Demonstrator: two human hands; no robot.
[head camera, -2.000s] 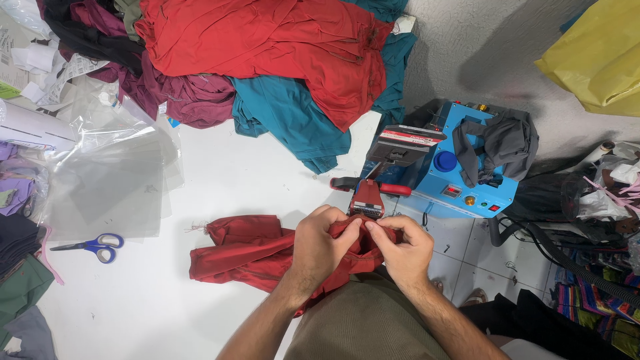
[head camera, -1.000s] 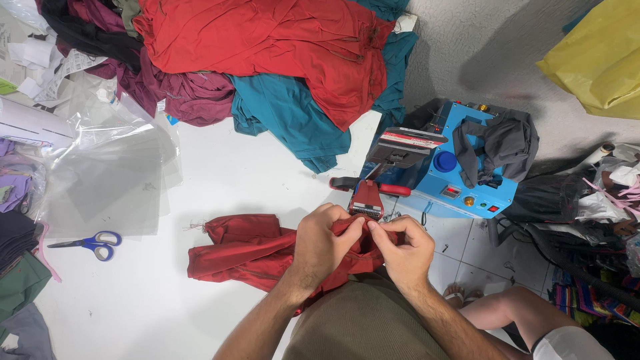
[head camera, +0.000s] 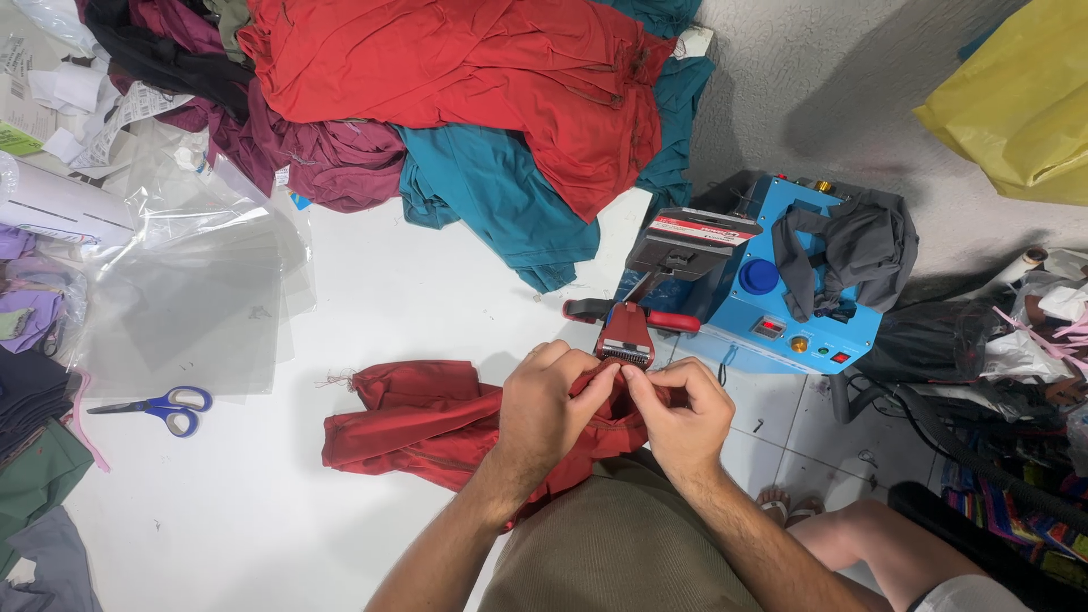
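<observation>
A dark red garment (head camera: 425, 425) lies partly on the white table, and its right part is gathered up between my hands. My left hand (head camera: 552, 408) pinches its edge between thumb and fingers. Beside it, my right hand (head camera: 684, 412) pinches the same edge, the two thumbs almost meeting. The edge is right at the toothed metal mouth of a red clipper-like head (head camera: 627, 336), clamped at the table's edge with a red-handled clamp (head camera: 671, 321). A dark plate with a printed strip (head camera: 693, 242) stands behind this head.
Blue-handled scissors (head camera: 174, 410) and clear plastic bags (head camera: 187, 314) lie left. Red (head camera: 450, 68), teal (head camera: 501, 187) and maroon garments (head camera: 340, 161) are heaped at the back. A blue machine (head camera: 765, 297) with a dark grey cloth (head camera: 858, 246) stands right. Another person's bare leg (head camera: 875, 544) shows lower right.
Another person's leg has come into view at the lower right, where only feet showed two seconds ago. My hands have stayed at the red head with the garment.
</observation>
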